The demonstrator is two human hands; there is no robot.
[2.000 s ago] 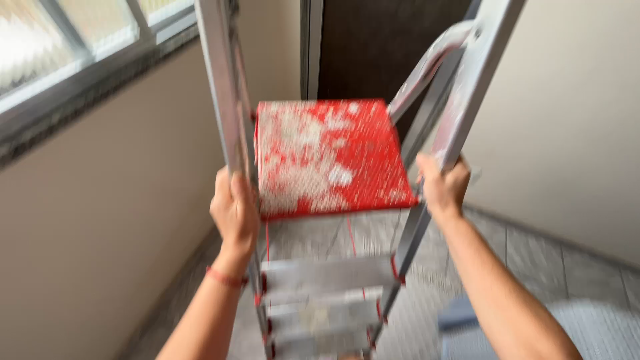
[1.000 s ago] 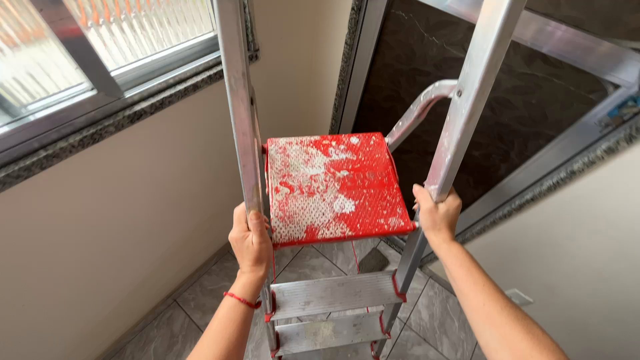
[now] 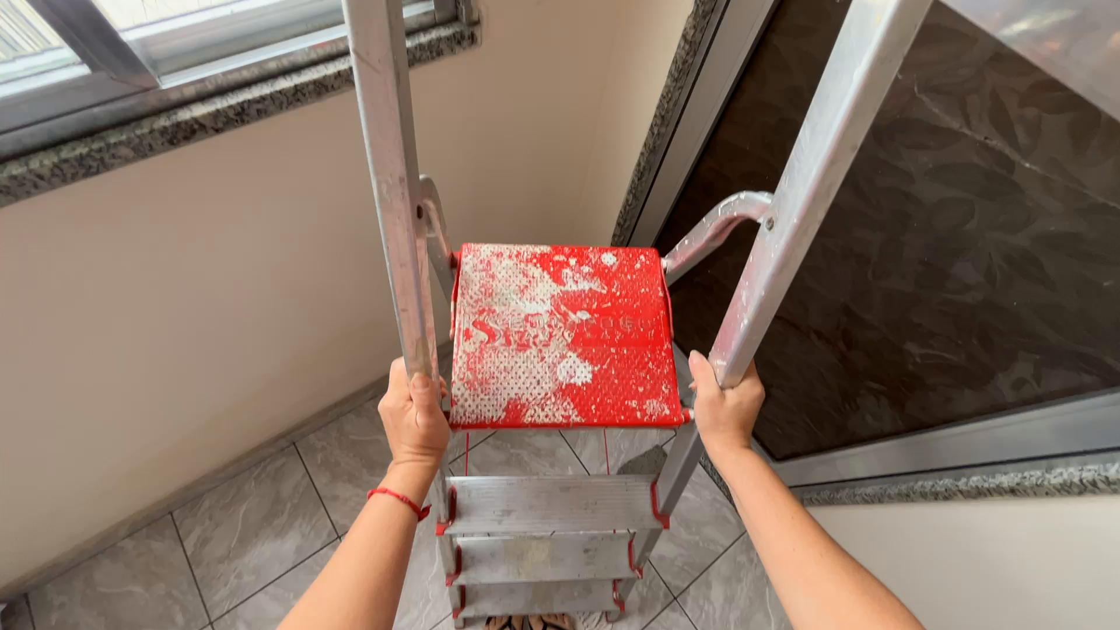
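Note:
An aluminium stepladder stands unfolded in front of me, its red top platform (image 3: pixel 564 337) spattered with pale paint. My left hand (image 3: pixel 415 416) is closed around the left side rail (image 3: pixel 389 192), beside the platform's near left corner; a red string bracelet (image 3: pixel 398 500) is on that wrist. On the other side my right hand (image 3: pixel 726 402) grips the right side rail (image 3: pixel 809 175) near the platform's right corner. Below the platform are several ribbed metal steps (image 3: pixel 553 505) with red end pieces. Part of a patterned sandal (image 3: pixel 529 622) shows under the lowest visible step.
A window with a granite sill (image 3: pixel 219 109) is at the upper left, above a beige wall (image 3: pixel 201 324). To the right stands a dark panel (image 3: pixel 927 254) in a metal frame with granite edging. Grey marbled tiles (image 3: pixel 254 499) cover the floor.
The view has turned, bringing the dark framed panel more into sight on the right than two seconds ago. Both hands keep hold of the ladder's rails.

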